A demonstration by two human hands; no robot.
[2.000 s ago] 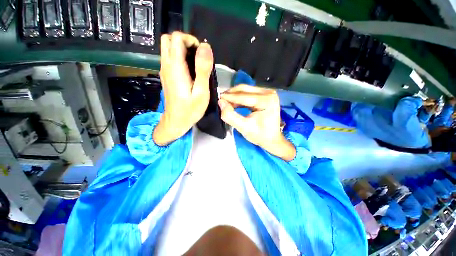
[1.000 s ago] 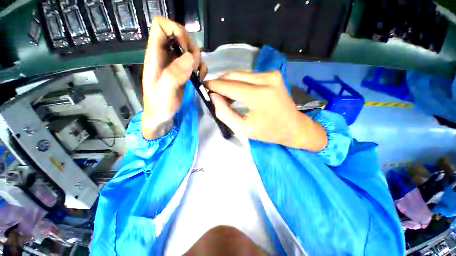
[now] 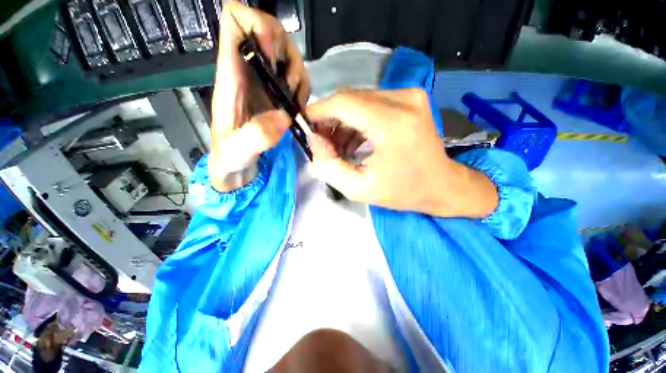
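A dark smartphone housing point(image 3: 270, 81), seen edge-on, slants down to the right in front of my chest. My left hand point(image 3: 252, 102) grips its upper part between fingers and thumb. My right hand point(image 3: 387, 153) has its thumb and fingertips closed at the lower part of the edge, where a small pale spot shows. Whether a separate small part is between those fingertips cannot be told. The phone's faces are hidden by its edge-on angle and my hands.
A black tray point(image 3: 120, 69) with several open phones lies on the green bench at upper left. A flat black tray point(image 3: 412, 33) lies at top centre, with black pieces point(image 3: 613, 22) right of it. A blue stool point(image 3: 522, 131) stands at right, grey-white machines point(image 3: 80, 207) at left.
The phone turned from showing a broad dark face to edge-on, then rose slightly. My right hand stayed at its edge and moved a little right. The view shifted over the bench.
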